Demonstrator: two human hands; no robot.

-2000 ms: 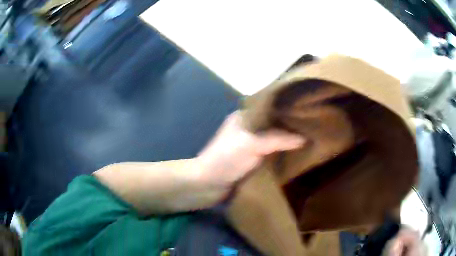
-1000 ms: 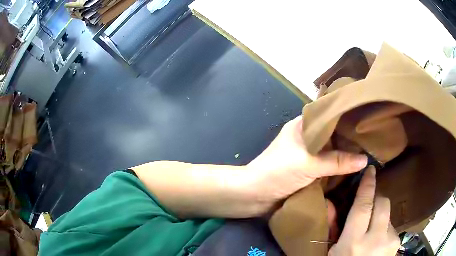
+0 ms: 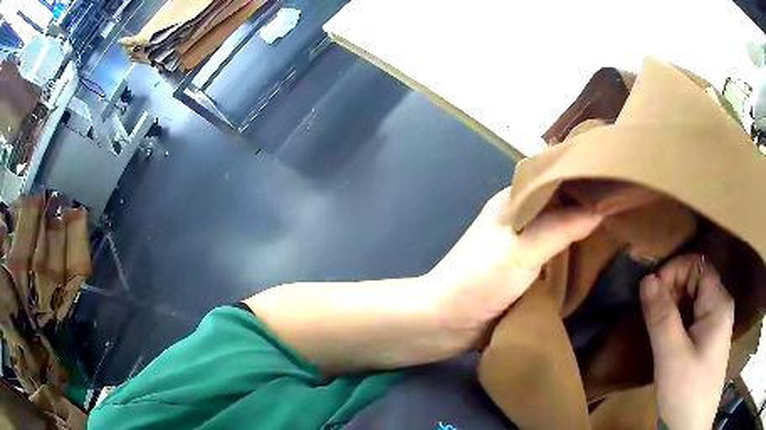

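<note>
A tan-brown garment panel (image 3: 689, 143) is bunched into a hood-like opening at the right, over my lap and the table's near edge. My left hand (image 3: 537, 252) grips its left rim, with the thumb inside the opening and the fingers hidden behind the cloth. Darker brown inner cloth (image 3: 647, 227) shows in the fold, and a dark patch lies below it. My right hand (image 3: 693, 311) is inside the opening at the right, thumb and fingertips close together near the inner cloth. A small glint shows at its fingertips; I cannot tell what it is.
A white table (image 3: 504, 59) with a pale wood edge lies beyond the garment. Stacked brown pieces (image 3: 189, 34) rest on a metal-framed stand at the upper left. Brown cloth (image 3: 46, 260) hangs at the far left, near a grey-white workstation (image 3: 84, 159). The dark floor (image 3: 277, 193) lies between.
Since one second ago, my right hand has moved right and up, away from my left thumb, and its fingers have bunched together. My left thumb has shifted up along the opening, which is less blurred than two seconds ago.
</note>
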